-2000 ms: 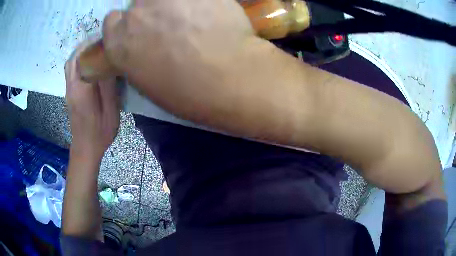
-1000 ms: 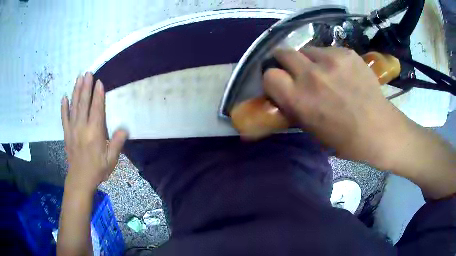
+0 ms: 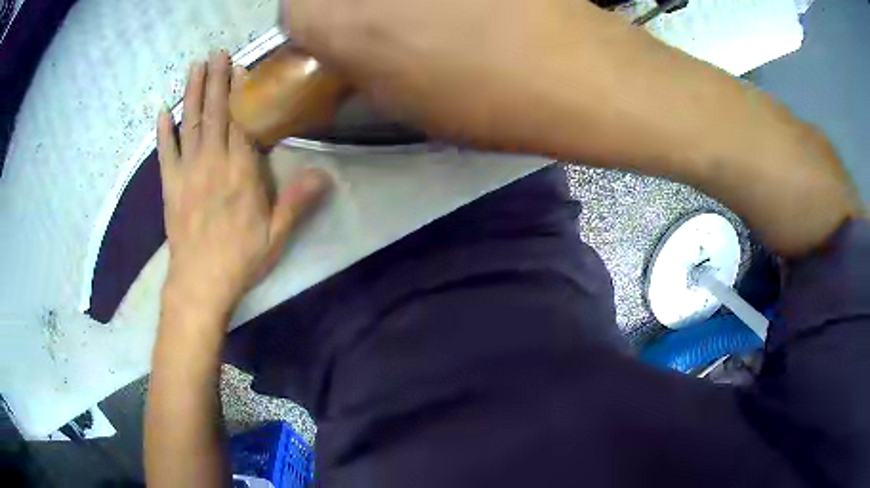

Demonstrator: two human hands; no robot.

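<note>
The dark purple-black curved piece (image 3: 129, 238) with a thin white rim lies on the off-white pressing table (image 3: 401, 186). My left hand (image 3: 219, 181) lies flat over it, fingers straight, thumb apart, gripping nothing. My right hand (image 3: 334, 33), cut off by the top edge, is at the iron's glossy orange-brown handle (image 3: 286, 95), whose rounded end sticks out beside my left fingers. A strip of the iron's metal edge (image 3: 362, 145) shows below my right forearm. The rest of the iron and of the piece is hidden behind my hand and arm.
Below the table are a speckled floor (image 3: 611, 229), a blue crate (image 3: 277, 456), a white disc with a rod (image 3: 696, 272) at right and a blue ribbed object (image 3: 711, 341). A dark band (image 3: 29, 71) runs along the upper left. My clothed lap is against the table's edge.
The view has turned. My right hand and the iron have moved left along the piece, close to my left hand. My left hand now lies over the piece rather than at its end.
</note>
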